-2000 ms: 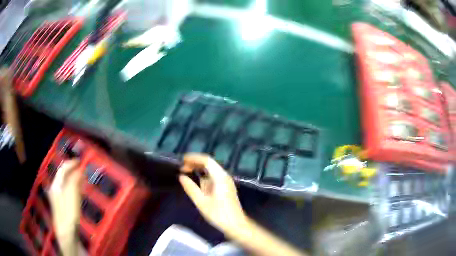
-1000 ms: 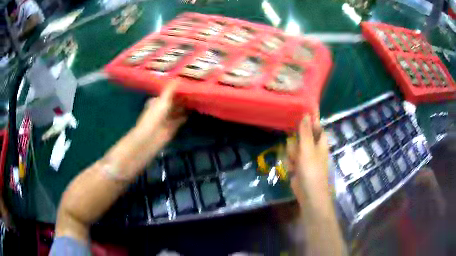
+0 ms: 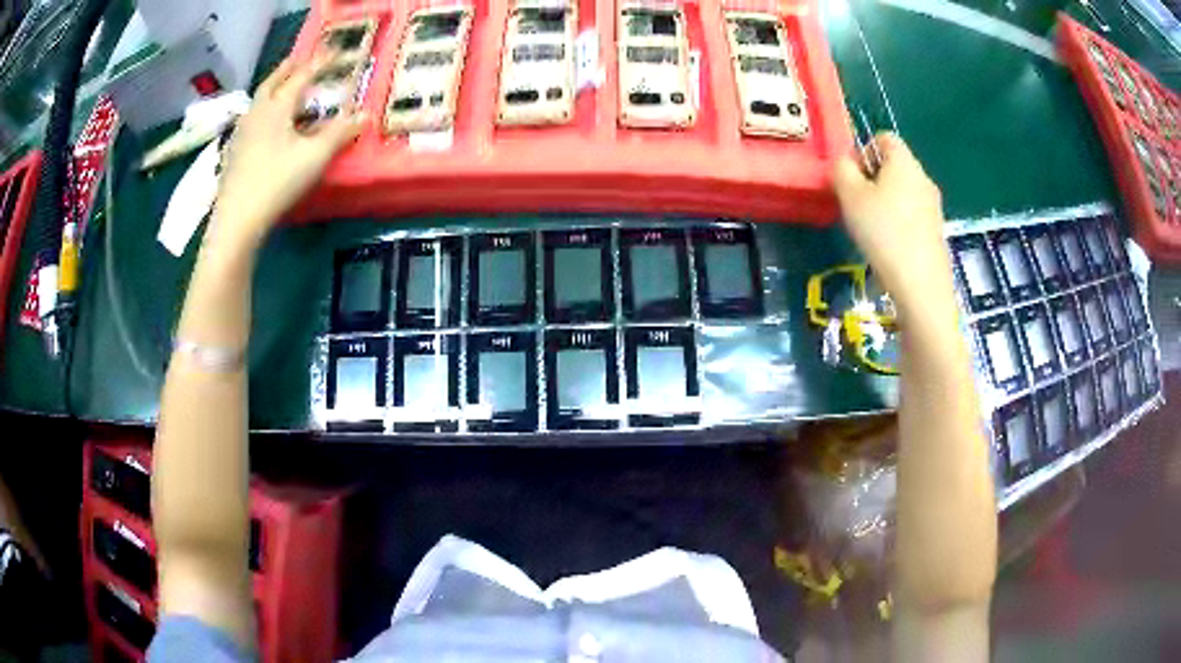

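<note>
A red foam tray [image 3: 557, 175] lies at the top centre, with gold-backed phones [image 3: 538, 65] upright in its pockets. My left hand [image 3: 279, 149] is at the tray's left end, fingers and thumb around the lower part of the leftmost phone [image 3: 339, 65]; whether it grips phone or tray is unclear. My right hand [image 3: 891, 194] is at the tray's right end, closed on thin shiny tweezers [image 3: 881, 80] pointing up. Below the tray, a clear sheet of black-framed lenses [image 3: 503, 282] lies along the bench's front edge, with its lower right part bare film.
Yellow liner scraps [image 3: 852, 317] lie left of my right forearm. A second lens sheet [image 3: 1056, 337] is at right, another red tray [image 3: 1127, 130] at far right. A red tray [image 3: 292, 570] sits below the bench at left. A plastic bag [image 3: 842, 505] hangs below the edge.
The red tray, held tilted in both hands before, has come down level behind the lens sheet. My left hand has moved to its left end. Tweezers now show in my right hand.
</note>
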